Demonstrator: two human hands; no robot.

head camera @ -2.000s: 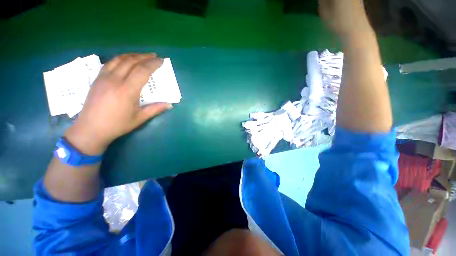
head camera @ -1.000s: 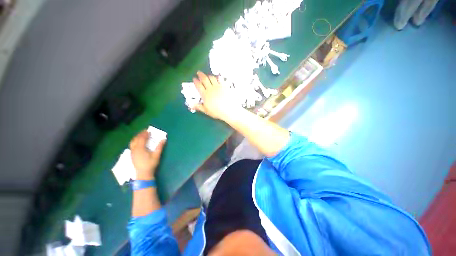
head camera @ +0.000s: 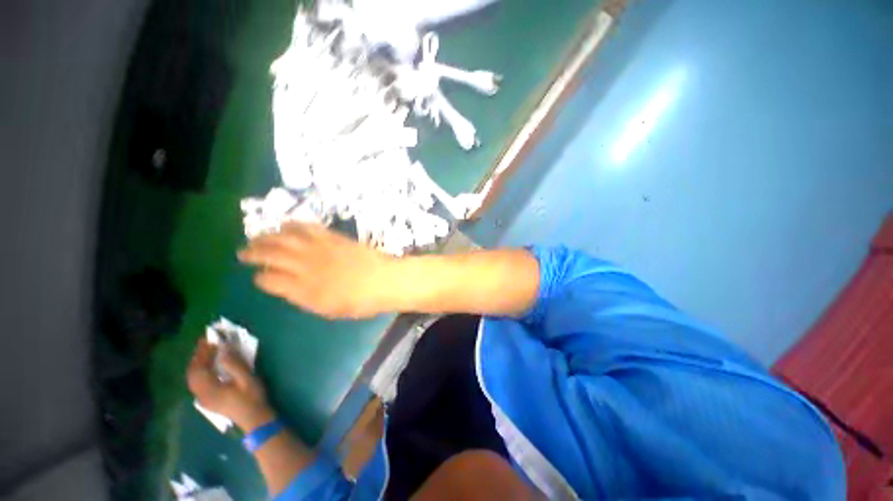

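Note:
My left hand [head camera: 227, 384], with a blue wrist band, is at the lower left on white leaflets [head camera: 236, 344] that show beyond its fingers and beneath it. My right hand [head camera: 323, 271] is palm down at the near end of the white cable pile [head camera: 343, 127], with its fingers spread toward the left. A small cable group [head camera: 278, 209] lies just beyond its knuckles. What is under the right palm is hidden, so I cannot tell if it holds a cable.
Dark boxes [head camera: 162, 137] stand along the far edge of the green bench [head camera: 305, 362], blurred. More white leaflets [head camera: 196, 489] lie at the lower left. A blue floor [head camera: 725, 127] is at the right, with a red object [head camera: 832, 342] at the right rim.
The view has turned and moved nearer the cable pile. My right hand has moved from the far side of the bench to the pile, then slightly toward me. My left hand remains at the leaflets.

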